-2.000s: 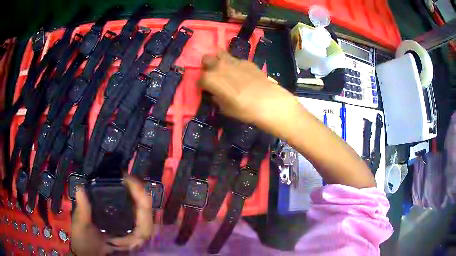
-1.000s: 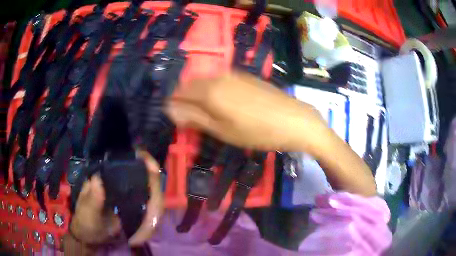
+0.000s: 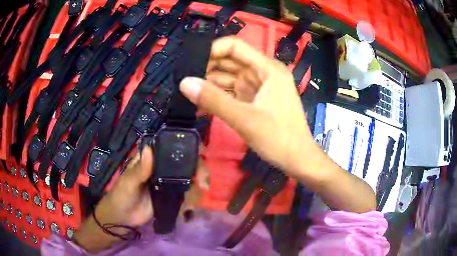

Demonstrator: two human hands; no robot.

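A black smartwatch (image 3: 176, 154) is held up close, its case back with a small round sensor facing me. My left hand (image 3: 133, 192) holds the case by its sides at the lower middle; part of its fingers is hidden behind it. My right hand (image 3: 240, 87) grips the upper black strap (image 3: 193, 62) between thumb and fingers, near its metal buckle end. Whether more watches are stacked under this one I cannot tell. Many black watches lie in slanting rows on the red tray (image 3: 225, 175), most with case backs up.
A second red tray (image 3: 30, 212) with small round silvery parts is at lower left. A clipboard (image 3: 346, 135) with pens and a black strap (image 3: 386, 170), a calculator (image 3: 391, 97), a whitish bottle (image 3: 358, 62), a white box (image 3: 426, 125) and a tape roll (image 3: 443, 82) are on the right.
My left hand has moved right and holds the watch closer to the middle. My right hand has gone from reaching over the tray to gripping the strap. The view has shifted left.
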